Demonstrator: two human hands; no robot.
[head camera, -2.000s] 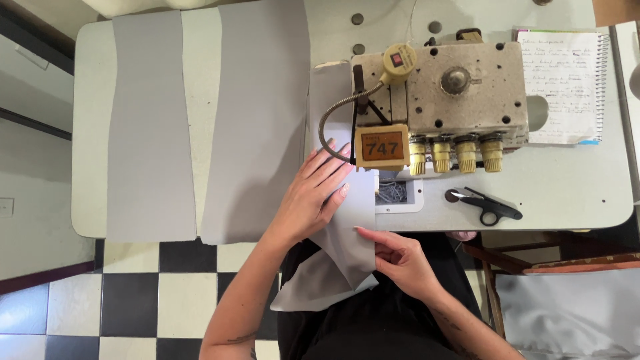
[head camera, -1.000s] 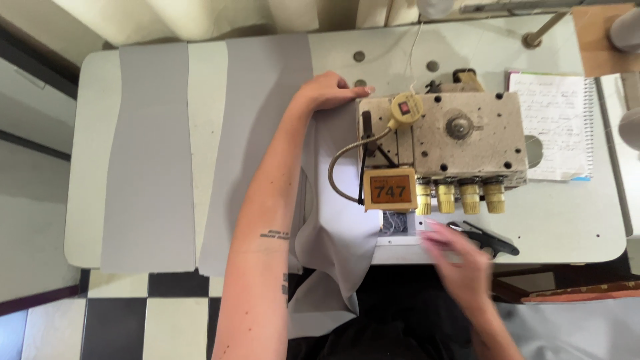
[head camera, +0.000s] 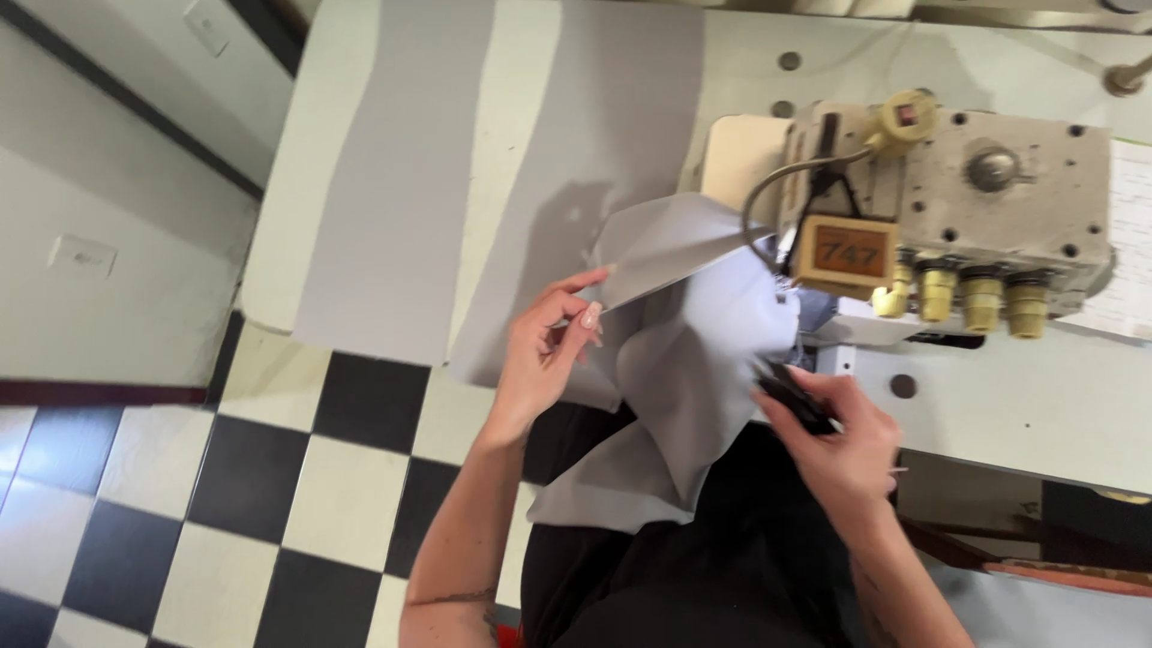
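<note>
My left hand (head camera: 553, 346) pinches the edge of a loose grey fabric piece (head camera: 684, 360) that hangs in folds from the overlock sewing machine (head camera: 999, 189) over the table edge to my lap. In my right hand (head camera: 841, 432) are black-handled thread snips (head camera: 792, 396), their tips blurred beside the fabric's right edge, just below the machine's needle area. The needle area itself is hidden behind the machine's head and number plate.
Two flat grey fabric pieces (head camera: 405, 180) (head camera: 594, 162) lie on the white table (head camera: 513, 81) at the left. A written notebook page (head camera: 1129, 243) is behind the machine at right. A fabric-draped chair (head camera: 1044, 603) stands at lower right, beside the table edge.
My left hand has come back from the machine's far side and now holds the fabric edge. My right hand has picked up the snips from the table and moved left. The view has shifted.
</note>
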